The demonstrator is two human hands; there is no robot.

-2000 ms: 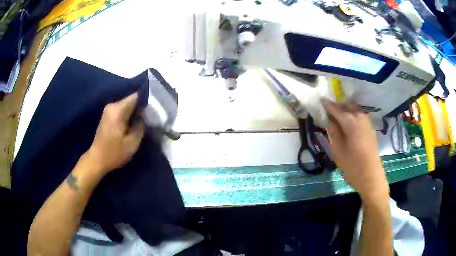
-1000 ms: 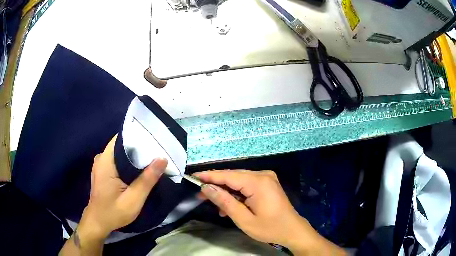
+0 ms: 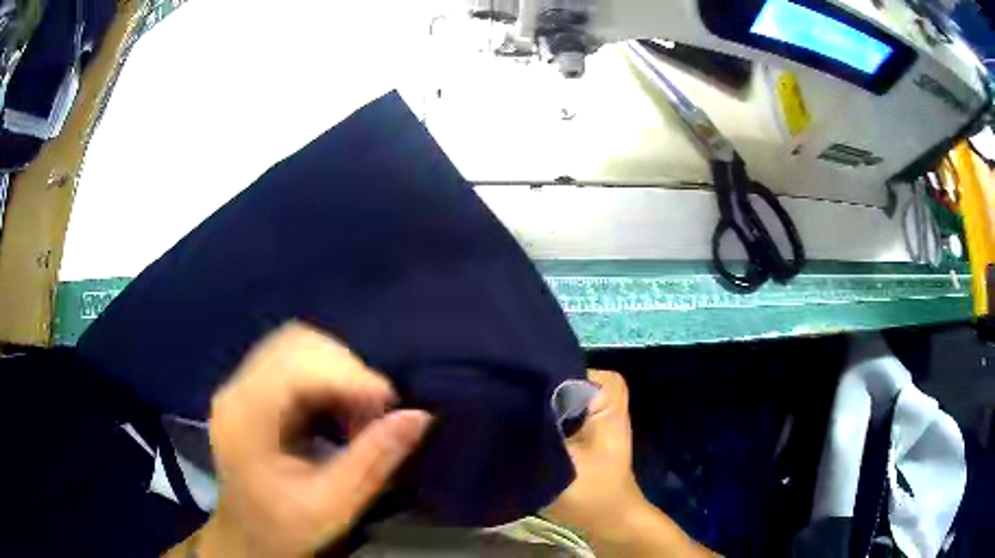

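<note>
The dark navy garment panel (image 3: 382,251) lies over the table's front left and hangs past the edge. My left hand (image 3: 311,436), slightly blurred, pinches the dark cloth between thumb and fingers near the panel's lower part. My right hand (image 3: 600,458) is at the panel's lower right edge, its fingers partly hidden behind the cloth. A small fold of pale pocketing (image 3: 573,403) shows beside it. I cannot tell whether my right hand still holds the slim tool.
Black-handled shears (image 3: 736,196) rest across the sewing machine (image 3: 846,104) bed and front strip. The needle area (image 3: 570,65) is behind the panel. A green measuring strip (image 3: 698,305) runs along the table edge. White and navy cloth (image 3: 922,447) hangs lower right.
The panel has turned and moved right, covering most of the white pocketing. My right hand has gone from the pocket corner to behind the panel's right edge. The slim tool no longer shows.
</note>
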